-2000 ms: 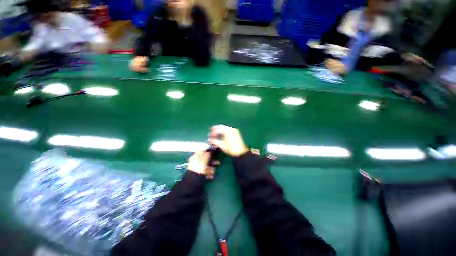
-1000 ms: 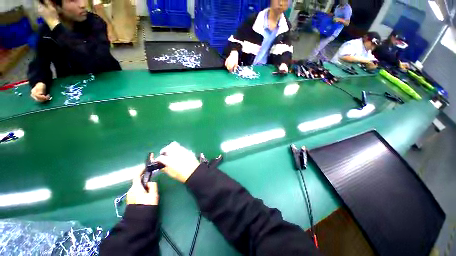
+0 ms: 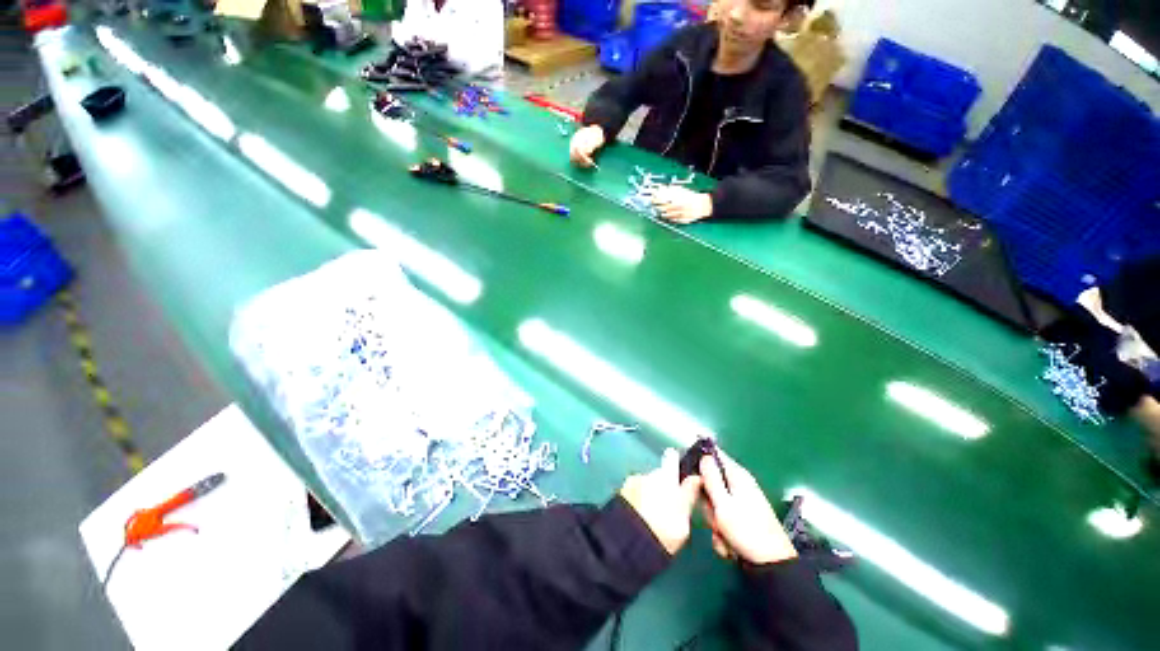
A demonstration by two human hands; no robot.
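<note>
A black clamp [image 3: 698,455] is held between my two hands over the near edge of the green belt. My left hand [image 3: 664,502] grips it from the left, and my right hand [image 3: 747,511] grips it from the right. Fingers cover most of the clamp. Another black clamp [image 3: 809,539] lies just right of my right hand. A clear plastic bag [image 3: 305,333] of silver-white bent-wire parts [image 3: 477,460] lies open left of my hands. A couple of loose wire parts [image 3: 608,436] lie between the bag and my left hand.
An orange blow gun [image 3: 163,513] lies on a white side table [image 3: 242,579] at lower left. Clamp leads [image 3: 490,188] lie on the belt [image 3: 662,318]. A person [image 3: 712,115] across handles silver parts. A black tray [image 3: 992,274] holds more. Another person's arm shows at right.
My view has swung left, bringing the whole bag, the side table and the blow gun into view. The near right black tray has left the picture. Both hands still hold a clamp.
</note>
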